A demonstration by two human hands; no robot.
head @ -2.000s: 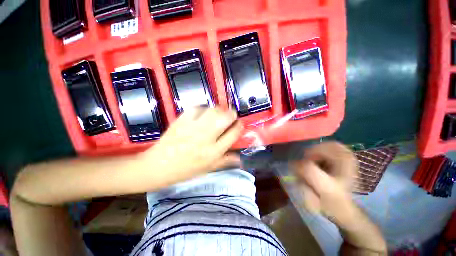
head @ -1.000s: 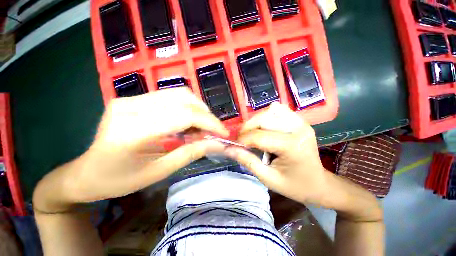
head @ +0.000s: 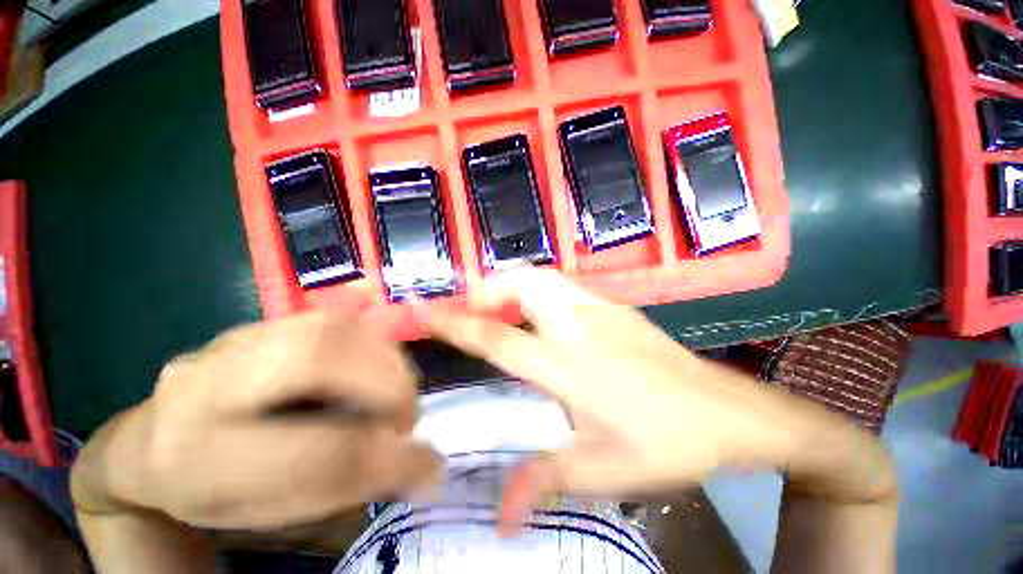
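Observation:
A red-orange foam tray [head: 505, 99] holds dark phones in two rows of pockets. In the near row, a glossy black phone with a bright glare [head: 413, 233] lies beside another black phone [head: 508, 204]; a red-rimmed phone [head: 713, 185] lies at the right end. My left hand [head: 292, 420] is strongly blurred below the tray's near left edge, fingers curled. My right hand [head: 600, 376] reaches left, its fingertips by the tray's near edge below the black phones. A blurred reddish patch [head: 522, 493] shows under my right hand. Whether either hand holds film cannot be told.
The tray lies on a dark green bench top [head: 853, 168]. Another red-orange tray with phones [head: 962, 224] stands at the right, and part of one [head: 25, 325] at the left. A brown woven seat-like thing [head: 836, 370] is below the bench edge. A yellow-white item [head: 777, 17] touches the tray's top right.
My hands were together in front of the tray and have parted, left hand lower, right hand reaching left. The near-row phones at left are uncovered. The tray appears slightly further right in view.

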